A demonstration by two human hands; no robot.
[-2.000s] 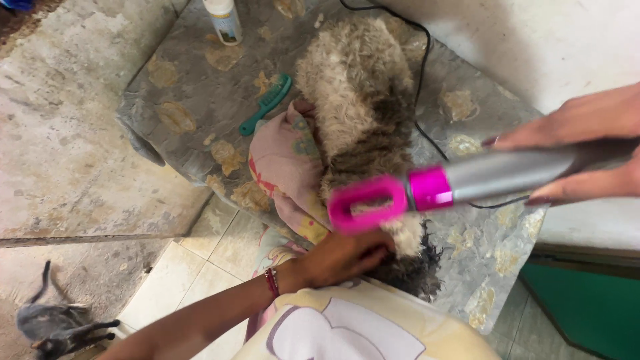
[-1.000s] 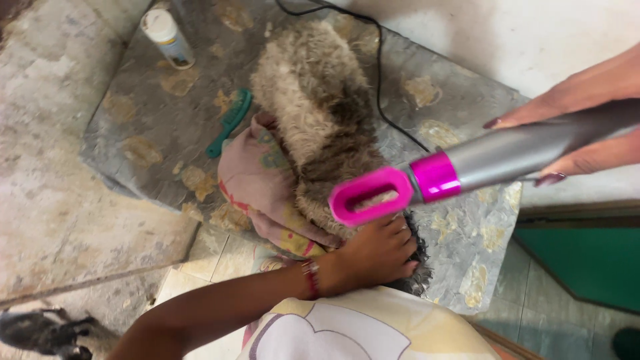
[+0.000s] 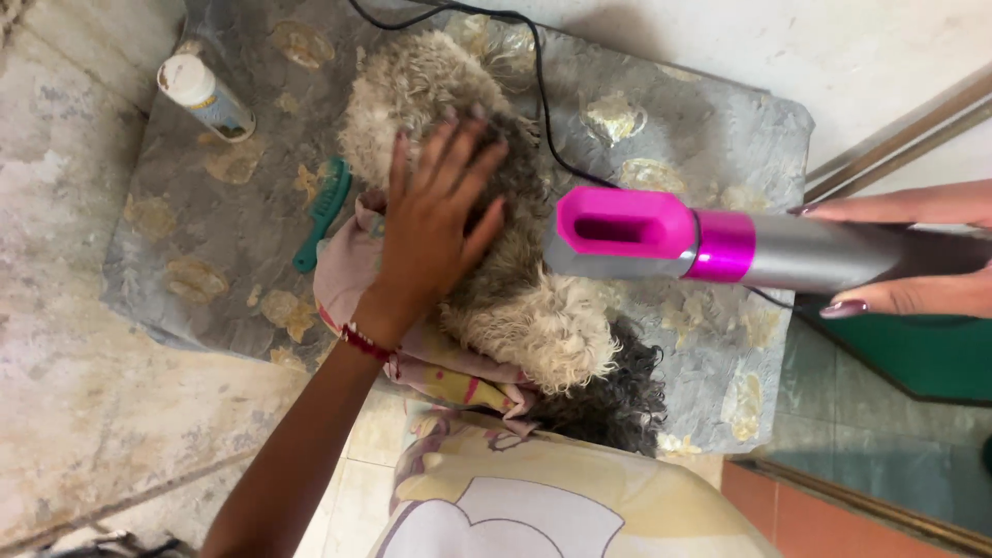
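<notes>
A curly-haired dog, cream and dark grey, lies on a table with a grey patterned cover. My left hand rests flat on its back with the fingers spread. From the right, my right hand grips the grey handle of a hot-air styler. The styler's magenta nozzle is over the table, beside the dog's body. A pink patterned cloth lies along the dog, partly under my left wrist.
A teal brush lies left of the dog. Behind it stands a white-capped bottle. A black cord curves over the table towards the styler. A pale wall borders the table's far side. Part of a dark animal shows on the floor, lower left.
My left hand has moved from the dog's near end up to its back, with its fingers now spread. The styler stays in my right hand. The view has shifted.
</notes>
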